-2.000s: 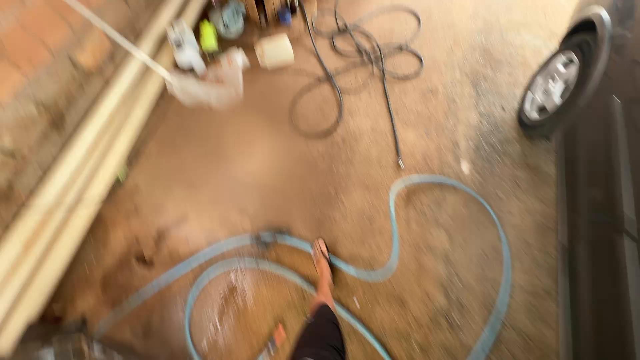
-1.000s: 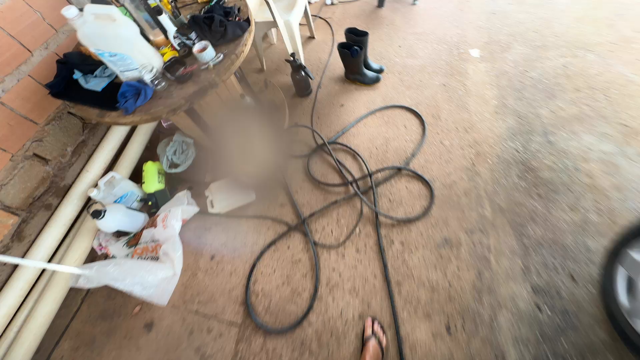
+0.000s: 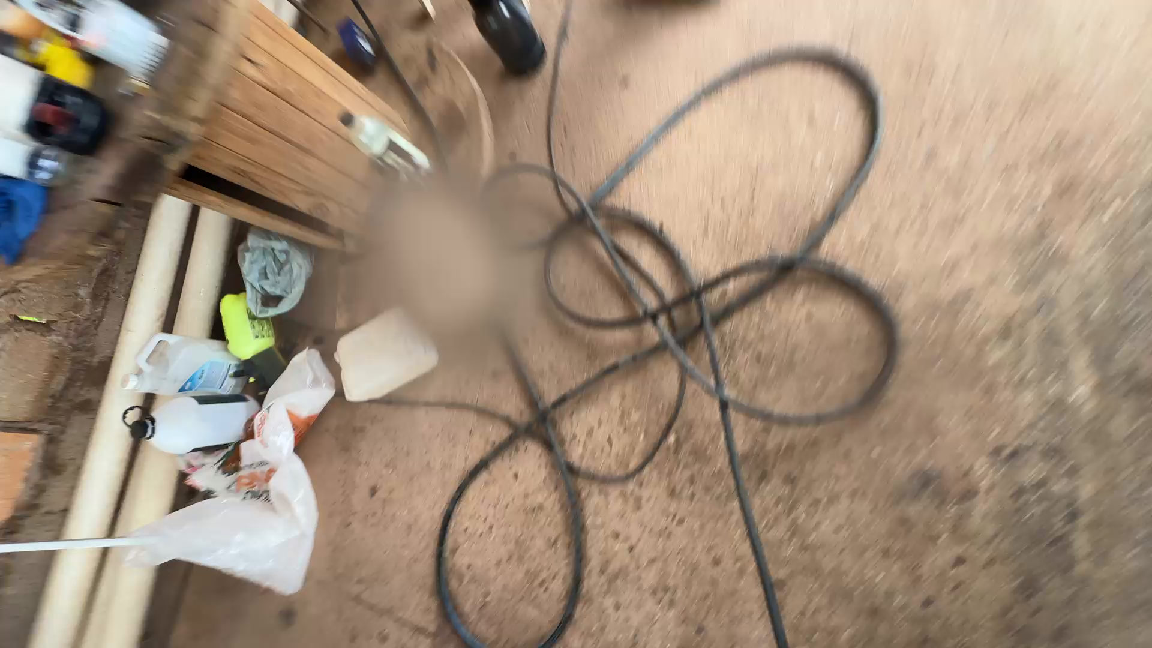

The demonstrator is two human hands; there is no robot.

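Neither of my hands shows in the head view. A long black hose [image 3: 727, 432] lies in loose, crossing loops over the concrete floor. Left of it is an off-white plastic container [image 3: 387, 354], with a thin cable or hose running away from its lower edge. A white plastic bag [image 3: 270, 504] with orange print lies by a white bottle with a black cap [image 3: 202, 423], a clear plastic jug [image 3: 193, 364] and a yellow-green container [image 3: 246, 326]. A blurred patch hides part of the floor and hose near the centre.
Long cream pipes [image 3: 108, 450] lie along the left wall. A wooden slatted piece [image 3: 279, 126] stands at upper left, near a round wooden table edge [image 3: 202, 81] with bottles and cloth on it. A dark boot or bottle [image 3: 509, 34] is at the top.
The view has moved from the blue hose and car to the black hose and the items by the wall. My foot, seen earlier, is out of view.
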